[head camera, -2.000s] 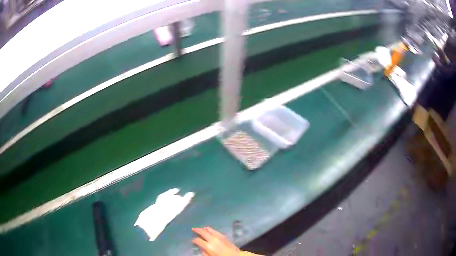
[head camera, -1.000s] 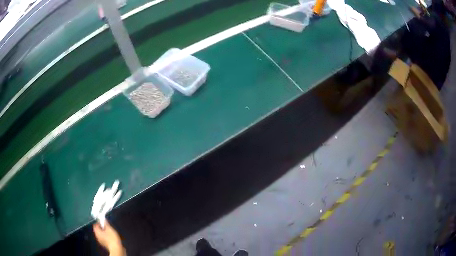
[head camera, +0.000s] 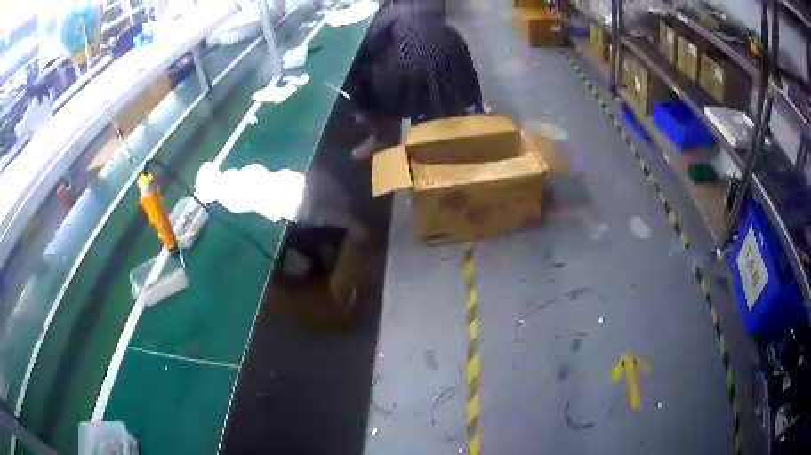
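Neither of my hands is in the picture. The green bench (head camera: 200, 329) runs along the left. A yellow electric screwdriver (head camera: 156, 213) stands tilted above it, its tip at a clear screw bin (head camera: 160, 279). A second clear bin (head camera: 188, 222) is beside it. A crumpled white cloth (head camera: 253, 190) lies on the bench behind the bins. Another clear container (head camera: 107, 438) is cut off by the bottom edge.
An open cardboard box (head camera: 480, 195) stands on the grey floor. A person in dark clothes (head camera: 427, 67) bends behind it. A dark opening of another box (head camera: 311, 253) is by the bench. Storage racks (head camera: 694, 89) with blue bins line the right.
The view has swung right and up along the aisle. My hand, white-gloved at the fingers a second ago, has left the picture, as has the black screwdriver. The cardboard box now shows centrally.
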